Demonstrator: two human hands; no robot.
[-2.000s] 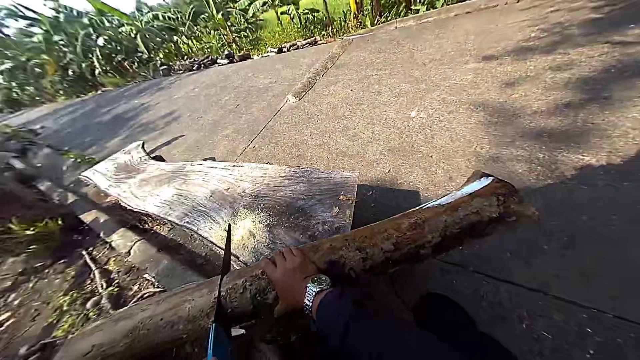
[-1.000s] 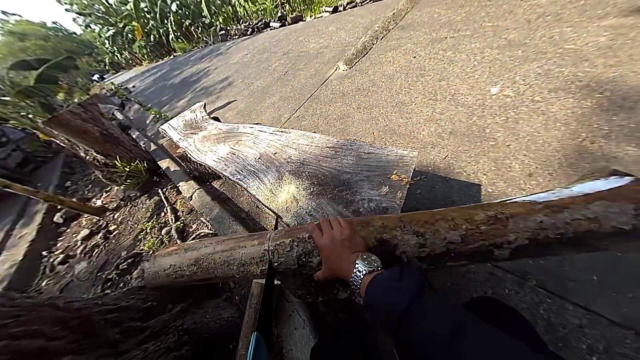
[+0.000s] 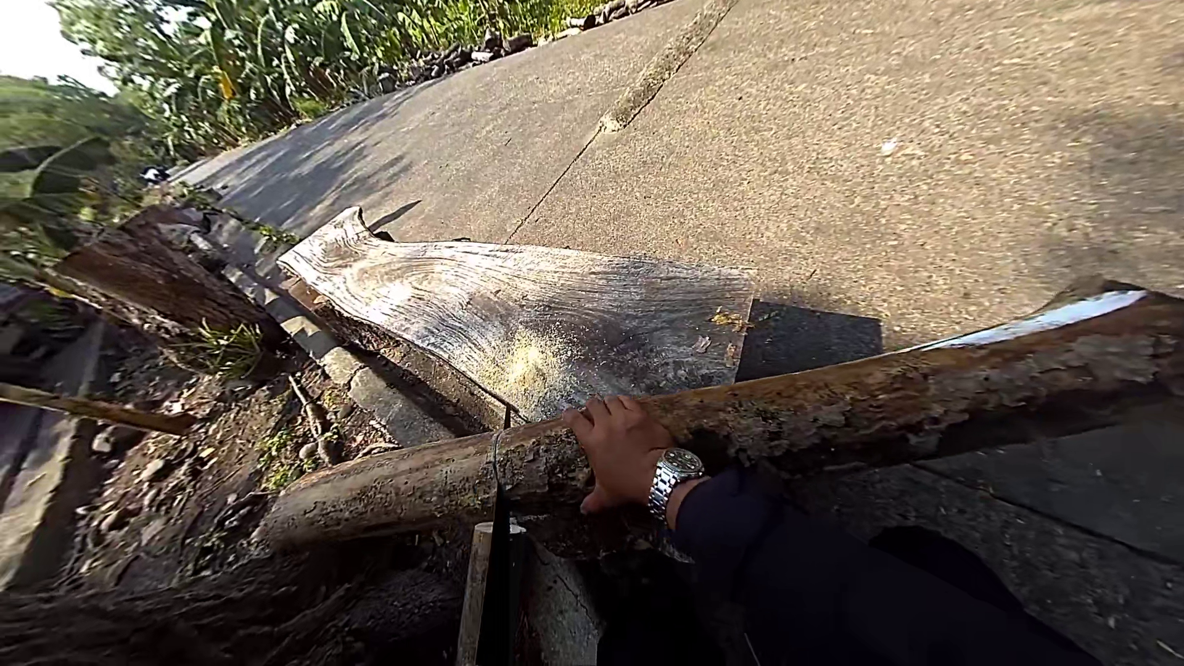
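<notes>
My right hand, with a metal-banded watch on its wrist, grips the top of a long bark-covered log, fingers over the far side and thumb nearer me. Just left of the hand, a dark saw blade stands in a cut across the log; its tip shows above the far side. The blade's lower end leaves the bottom of the view, and its handle is hidden. My left hand is not in view. Beyond the log lies a wide weathered wood slab with pale sawdust on it.
A cut piece of wood stands under the log by the blade. A tree stump, a concrete curb and stony soil lie left. Concrete pavement stretches behind, with plants beyond. A bamboo-like pole juts in from the left edge.
The saw blade has moved: its tip stood well above the log two seconds ago, was lower one second ago, and now shows slightly. The blue handle seen earlier is out of sight. The view has shifted left.
</notes>
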